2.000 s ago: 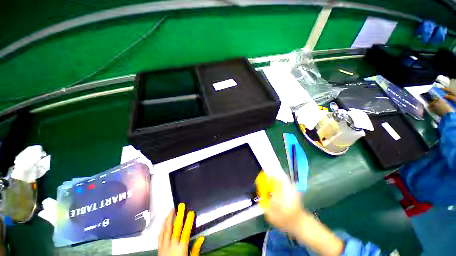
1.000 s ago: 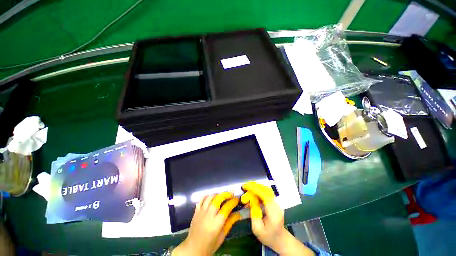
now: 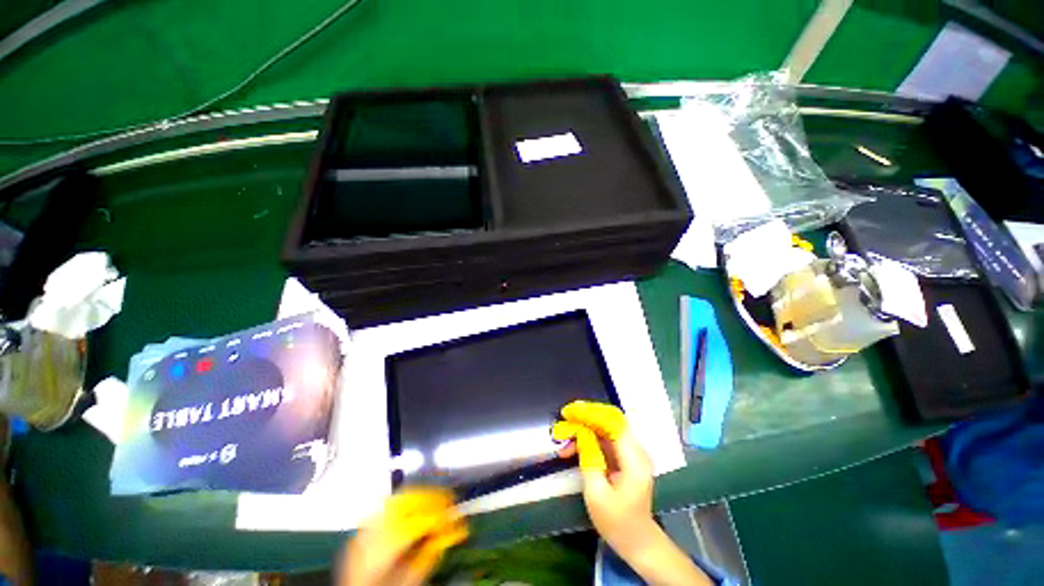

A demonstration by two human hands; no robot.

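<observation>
A black glossy tablet (image 3: 498, 389) lies on a white pad (image 3: 658, 395), with bright reflections across its near part. My left hand (image 3: 406, 538) is blurred at the tablet's near left corner, with yellow covers on its fingertips; what it holds, if anything, cannot be told. My right hand (image 3: 613, 464) is over the tablet's near right part, yellow-covered thumb and fingers bent together. Anything between those fingertips is hidden. A pile of blue-purple "SMART TABLE" films (image 3: 229, 406) lies left of the tablet.
A stack of black foam trays (image 3: 492, 258) stands behind the pad. A bright-blue piece (image 3: 716, 383) with a dark stick lies right of it. Farther right are a dish with a bottle (image 3: 830, 309), clear plastic (image 3: 767, 160) and a black tray (image 3: 973, 355). Crumpled white wipes (image 3: 80, 292) lie left.
The hands came together at the tablet's near edge, then my left hand moved away to the left and nearer to me. My right hand stays near the tablet's lower right. The view has shifted.
</observation>
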